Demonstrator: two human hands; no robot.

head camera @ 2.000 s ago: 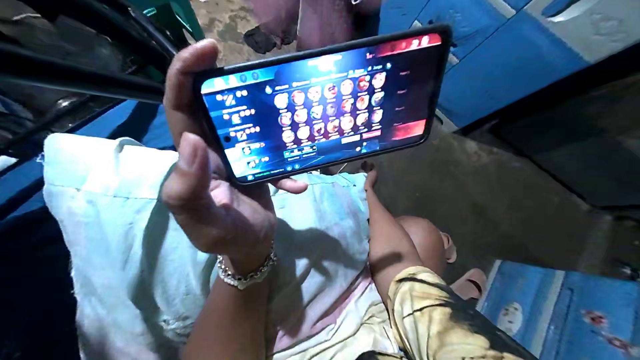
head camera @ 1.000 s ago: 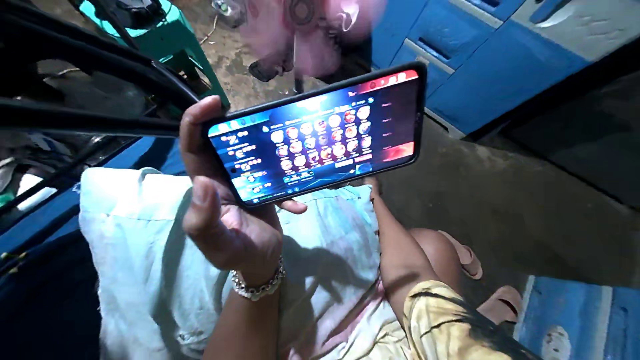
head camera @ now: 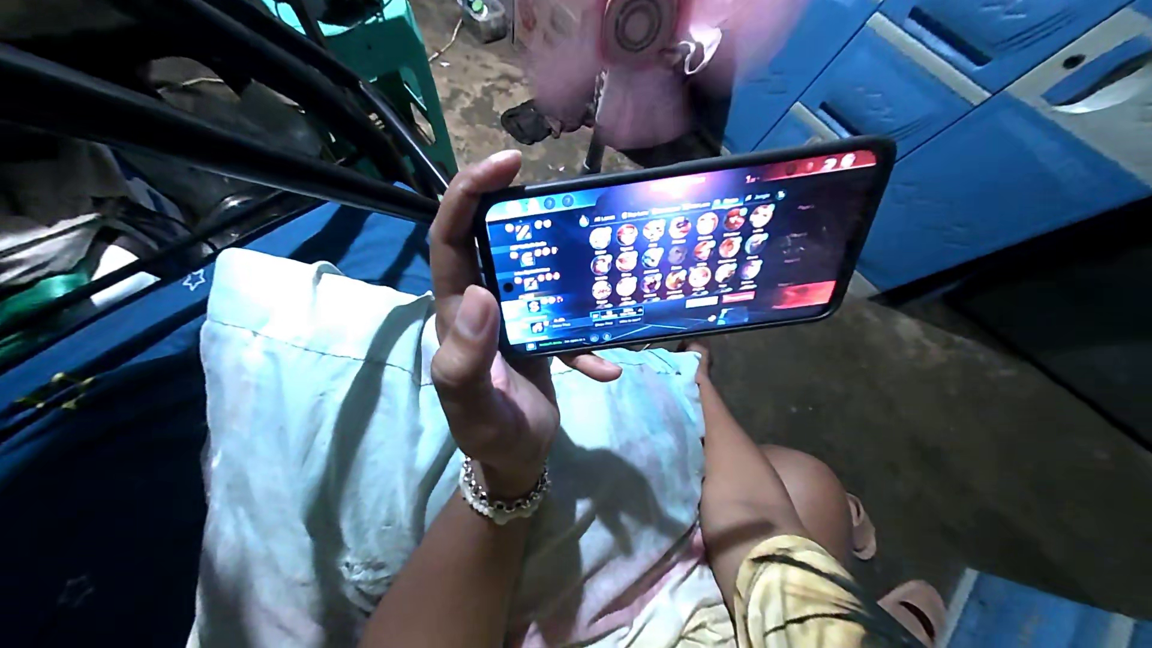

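My left hand (head camera: 504,387), with a beaded bracelet at its wrist, holds a smartphone (head camera: 684,252) by its left end, thumb in front and fingers behind. The phone lies sideways and tilts a little, its lit screen showing a game page with rows of round character icons. Below it, a pale blue pillow (head camera: 378,450) covers my lap. My right forearm, with a yellow patterned sleeve (head camera: 801,585), runs along the pillow's right edge. Of my right hand (head camera: 700,355) only a small part shows at the pillow's far corner; the phone and pillow hide the rest.
Blue drawers (head camera: 954,180) stand at the upper right. A pink fan (head camera: 639,54) is beyond the phone, beside a green plastic stool (head camera: 414,81). Dark metal bars (head camera: 225,162) cross the upper left over dark blue fabric (head camera: 90,486). Another blue piece (head camera: 1026,616) is at the lower right.
My left hand still holds the phone, and its screen shows the same kind of icon page. The view has shifted, with more of the pink fan and green stool showing than two seconds ago.
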